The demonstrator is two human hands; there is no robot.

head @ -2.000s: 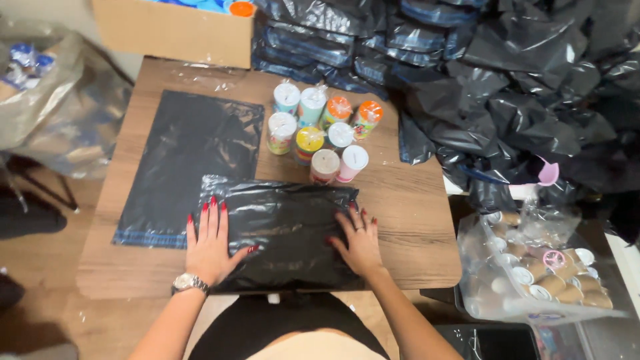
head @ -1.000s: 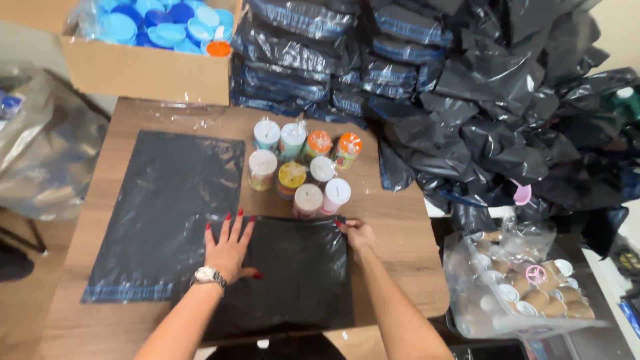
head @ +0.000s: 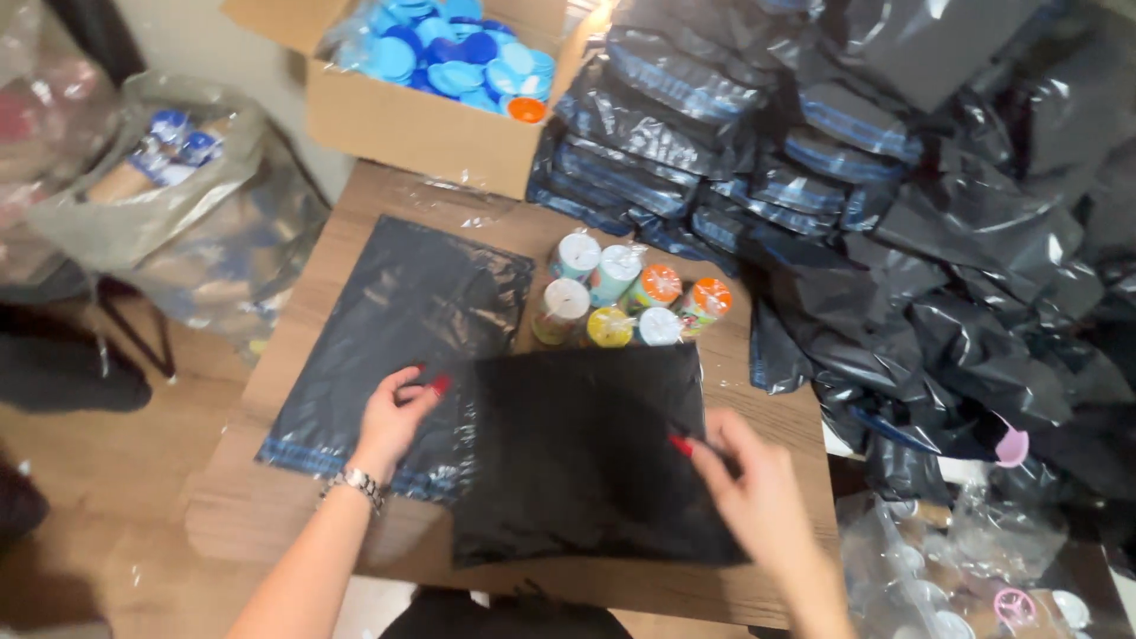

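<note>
A black plastic mailer bag (head: 595, 453) is lifted a little over the near part of the wooden table (head: 710, 590). My right hand (head: 745, 470) grips its right edge between thumb and fingers. My left hand (head: 401, 413), thumb and fingertips close together, is at the left of that bag, over a second black bag (head: 408, 311) lying flat with a blue-printed edge; whether it holds a fold of plastic cannot be told. Behind the held bag stand several small tubes with white, orange and yellow lids (head: 609, 327), partly hidden by it.
A cardboard box (head: 426, 133) of blue lids stands at the table's far left corner. Piled black bags (head: 657, 124) fill the back and right. A clear bin (head: 874, 568) of cardboard tubes is at the lower right, a plastic sack (head: 240, 222) of tubes at the left.
The near bag lay flat under both hands and is now raised at its right side. My left hand has come off its middle towards the left. The view has shifted.
</note>
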